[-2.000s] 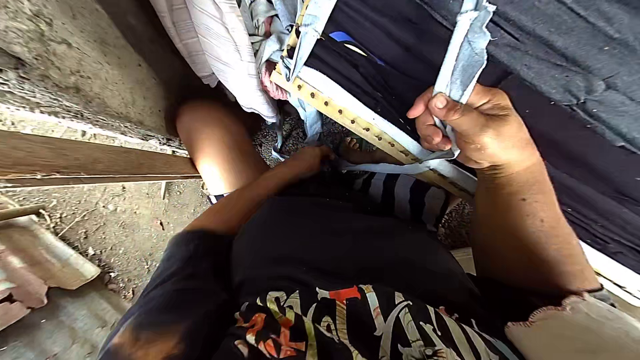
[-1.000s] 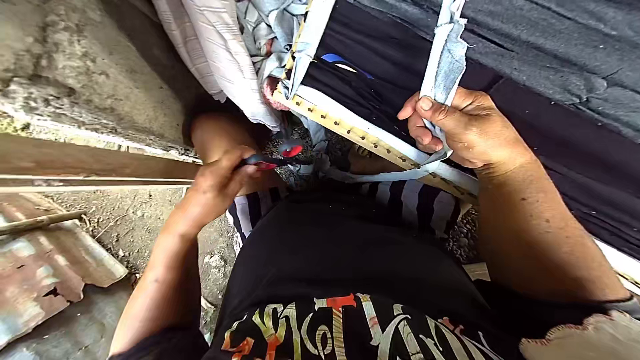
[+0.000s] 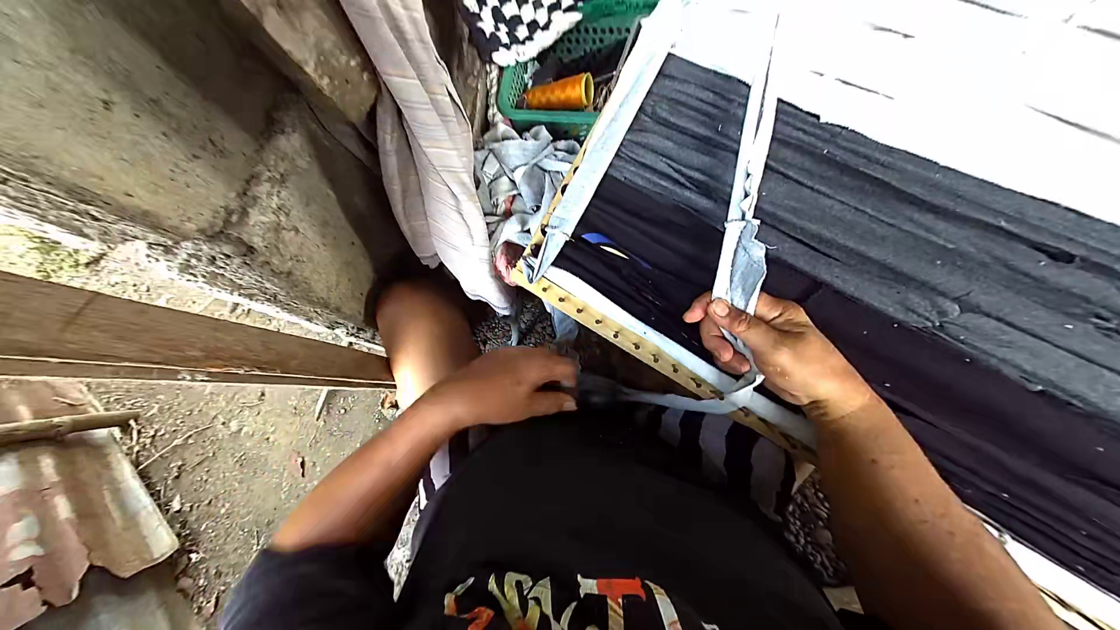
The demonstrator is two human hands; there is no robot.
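In my right hand (image 3: pixel 770 350) a light blue fabric strip (image 3: pixel 742 262) is pinched between thumb and fingers. The strip runs up over the dark woven fabric (image 3: pixel 682 175), and its lower part loops under that hand toward my lap. My left hand (image 3: pixel 516 385) is low at the lap, fingers curled beside the blurred end of the loop; what it holds is unclear. Between the hands slants a wooden frame bar (image 3: pixel 630 339) studded with nails, its corner at the upper left. Light fabric is wrapped along the frame's side.
A pale striped cloth (image 3: pixel 429 149) hangs by the concrete wall (image 3: pixel 201 131). Behind the frame corner, fabric scraps (image 3: pixel 525 175) lie below a green plastic basket (image 3: pixel 547 118) with an orange thread cone (image 3: pixel 560 92). A wooden board (image 3: pixel 175 337) and rusty metal sheets (image 3: pixel 79 490) are at left.
My left hand, raised over the knee with a dark, red-marked tool one second ago, is now lower and further right by the lap. My right hand keeps its hold on the strip.
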